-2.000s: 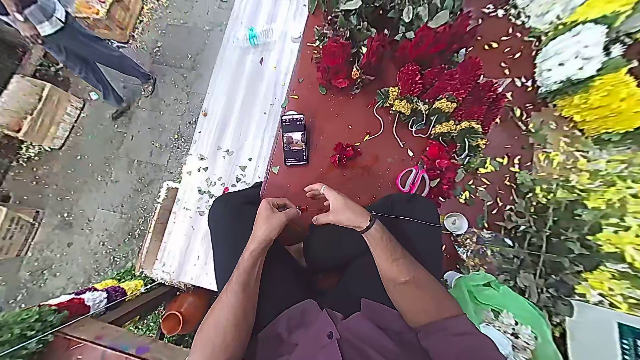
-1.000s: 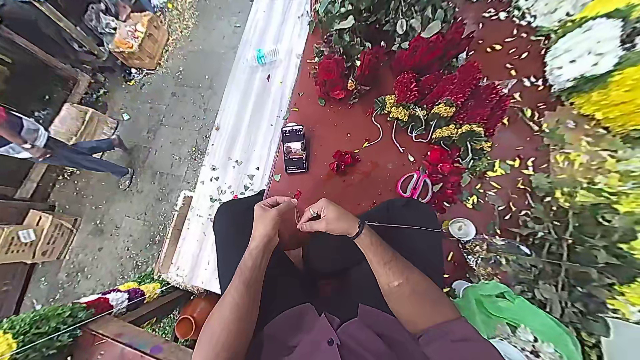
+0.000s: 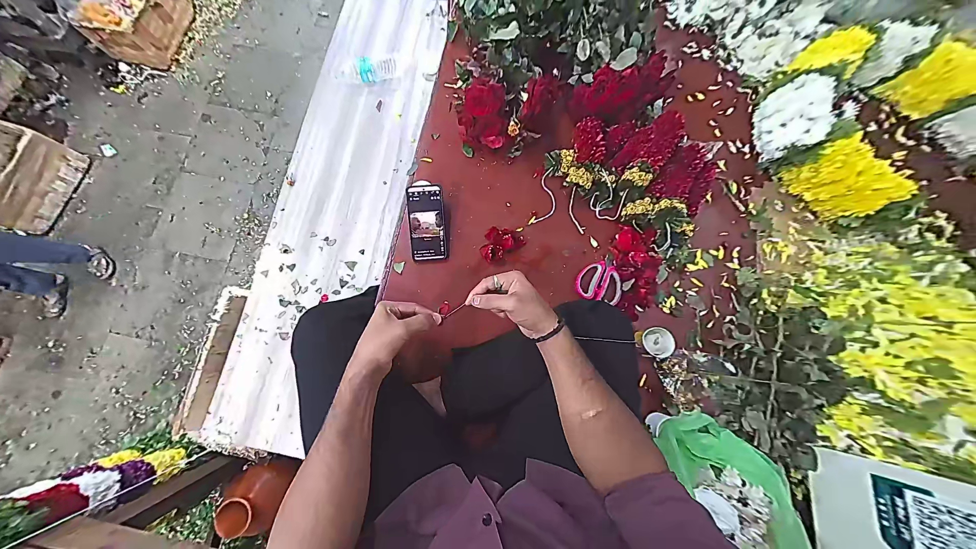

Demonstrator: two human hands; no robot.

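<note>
Over my lap, my left hand pinches a tiny red flower piece at its fingertips. A short strand of thread or fine stem runs from it to my right hand, whose thumb and forefinger are closed on it. A thin thread also stretches from near my right wrist to a white spool. Just beyond my hands lie loose red petals or blooms on the red tabletop. Pink-handled scissors rest to the right, beside red flowers. What exactly my fingertips grip is too small to tell.
A smartphone and a plastic bottle lie ahead. Red garlands with white strings, yellow flowers and white flowers fill the right. A green plastic bag and a clay pot flank me. A person's legs show at left.
My right hand has moved up and away from my left hand, with the strand visible between them. The person at left stands lower in view; the view has shifted.
</note>
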